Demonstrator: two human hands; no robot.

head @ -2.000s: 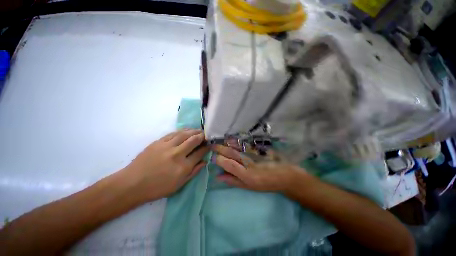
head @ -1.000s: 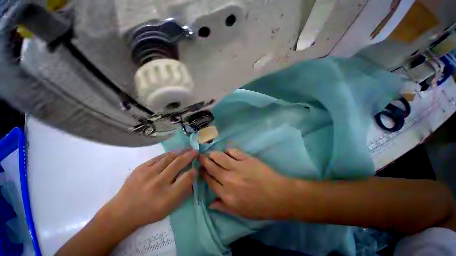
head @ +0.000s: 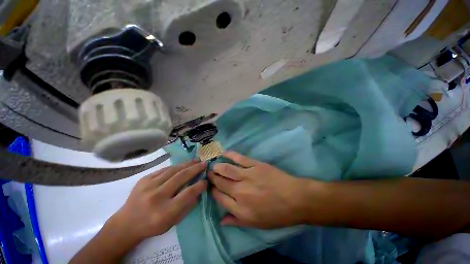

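Note:
A thin sea-green garment piece point(head: 330, 129) lies under the off-white sewing machine head point(head: 232, 62) and hangs over the table's front edge. A narrow folded seam point(head: 210, 221) runs up it to the small ridged tan block point(head: 211, 151) beside the foot. My left hand point(head: 162, 198) presses on the cloth left of the seam, fingertips near the block. My right hand point(head: 257, 193) lies flat on the cloth right of the seam, fingertips just below the block. Both hands are bare. The needle is hidden.
The ribbed cream tension dial point(head: 125, 124) stands out large at the upper left. Black scissors point(head: 423, 116) lie at the right on the table point(head: 93, 206). A blue tray rim point(head: 35, 221) is at the left. Printed ruler marks point(head: 157, 254) run along the front edge.
The view has moved in close to the machine head, so the dial looks larger. The hands have gone from the far side view to side by side below the tan block, staying on the cloth.

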